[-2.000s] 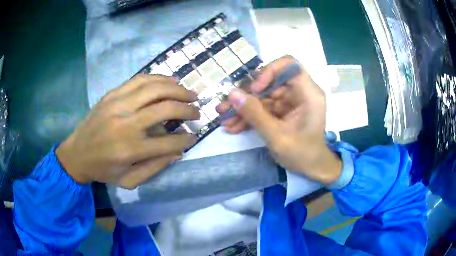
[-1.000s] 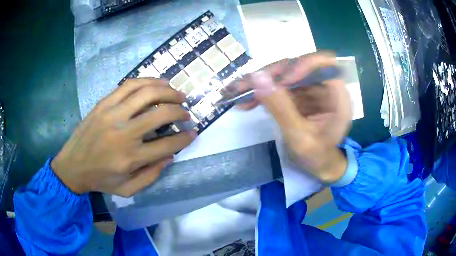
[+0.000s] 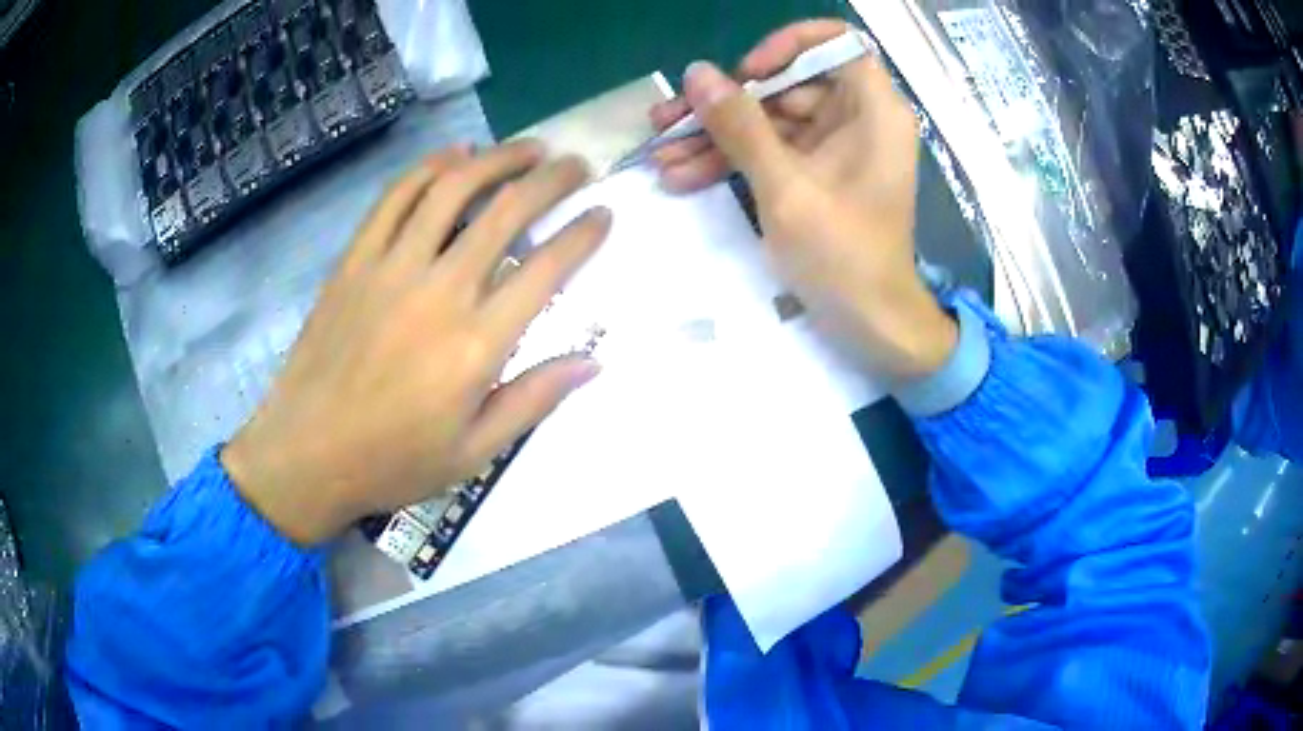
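My right hand [image 3: 807, 172] holds slim tweezers [image 3: 800, 72], their tip at the upper part of a white liner sheet [image 3: 643, 357], by its grey-beige area [image 3: 607, 122]. My left hand [image 3: 415, 329] lies over the black PCB panel [image 3: 450, 521] with its fingers spread and fingertips on or just over the liner sheet. Most of the panel is hidden under this hand. A small grey piece [image 3: 699, 330] shows alone on the white sheet.
Stacked PCB panels [image 3: 272, 107] lie on the grey foam wrap [image 3: 229, 314] at upper left. Clear plastic bags and white sheets [image 3: 1000, 157] lie at right. A black tray with glittering silver parts [image 3: 1215, 214] is at far right. The green mat [image 3: 572, 36] shows at the top.
The view has shifted, showing more of the stacked panels. My right hand with the tweezers has moved from the panel to the liner sheet. My left hand now covers much more of the panel.
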